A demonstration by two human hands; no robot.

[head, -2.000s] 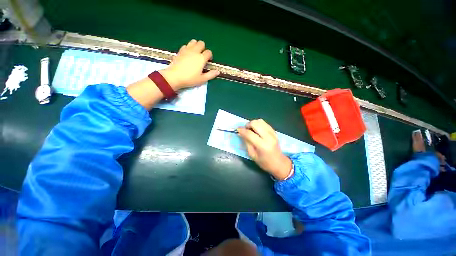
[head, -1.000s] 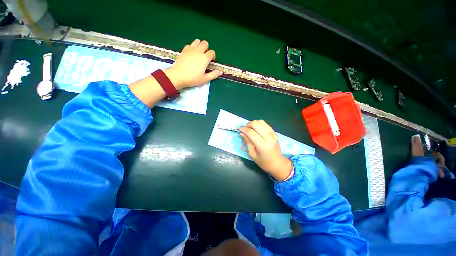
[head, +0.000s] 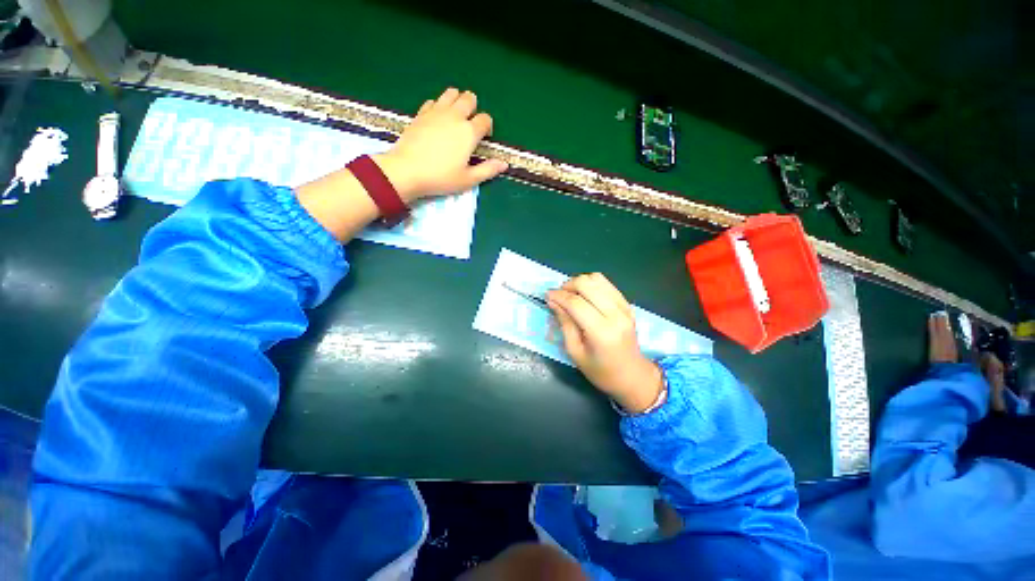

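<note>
My right hand [head: 596, 335] pinches thin metal tweezers [head: 524, 295] over a small pale blue sticker sheet [head: 495, 312]. The tweezers' tip lies over the sheet's left part; my hand hides the middle of the sheet. My left hand [head: 445, 148] rests over the worn belt edge rail, holding nothing, with the thumb apart from the fingers. My left wrist, with a dark red band, lies over a longer sticker sheet [head: 244, 153] with rows of whitish shapes.
An open red bin [head: 755, 278] with a white strip inside stands right, beside a long pale strip sheet [head: 847, 375]. Electronic units [head: 656, 136] lie on the green belt. A wristwatch [head: 103, 170] and white scraps [head: 40, 161] lie left. Another person's hands are far right.
The units on the belt have shifted slightly left. The tweezers now tilt more, their tip a little higher. My left hand has stayed at the rail.
</note>
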